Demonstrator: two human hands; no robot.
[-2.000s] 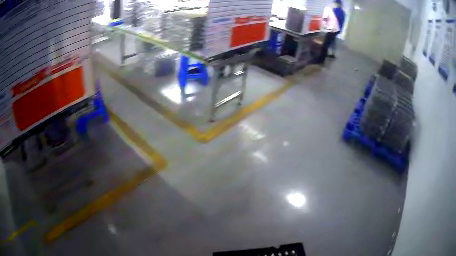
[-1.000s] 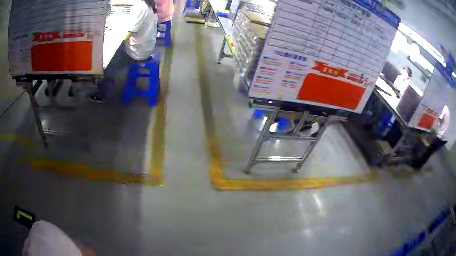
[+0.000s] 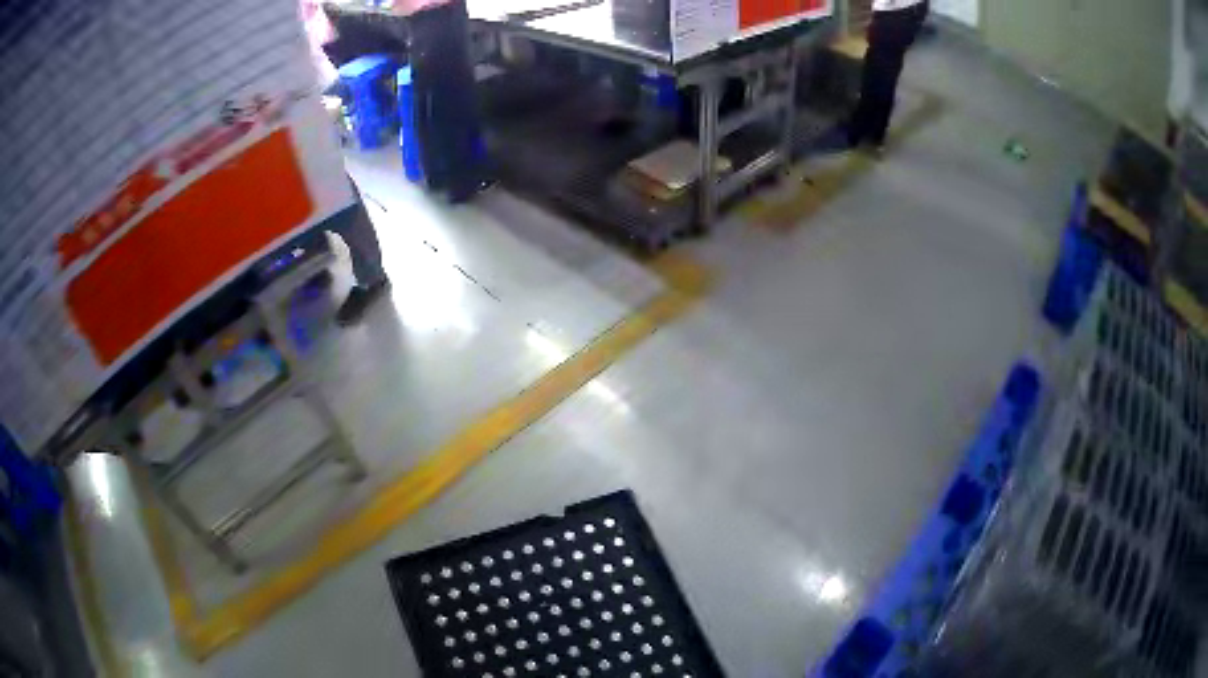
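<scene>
A black parts tray (image 3: 534,536) is at the bottom middle, above the grey floor, cut off by the lower edge. Its grid of round pockets holds small shiny silver round parts (image 3: 546,592). The tray is tilted a little, with a small notch in its far edge. Neither of my hands shows; what holds the tray is outside the picture.
A display board (image 3: 199,245) on a metal stand is at left. A yellow floor line (image 3: 444,468) crosses the floor. A blue pallet (image 3: 974,510) with grey slatted stacks (image 3: 1126,457) is at right. A white bench (image 3: 556,23), blue stools (image 3: 367,99) and standing people (image 3: 885,73) are farther off.
The view has moved forward and turned right. The black tray is in view again, the pallet with stacks is much nearer, and the pale sleeve or arm at the lower left is gone.
</scene>
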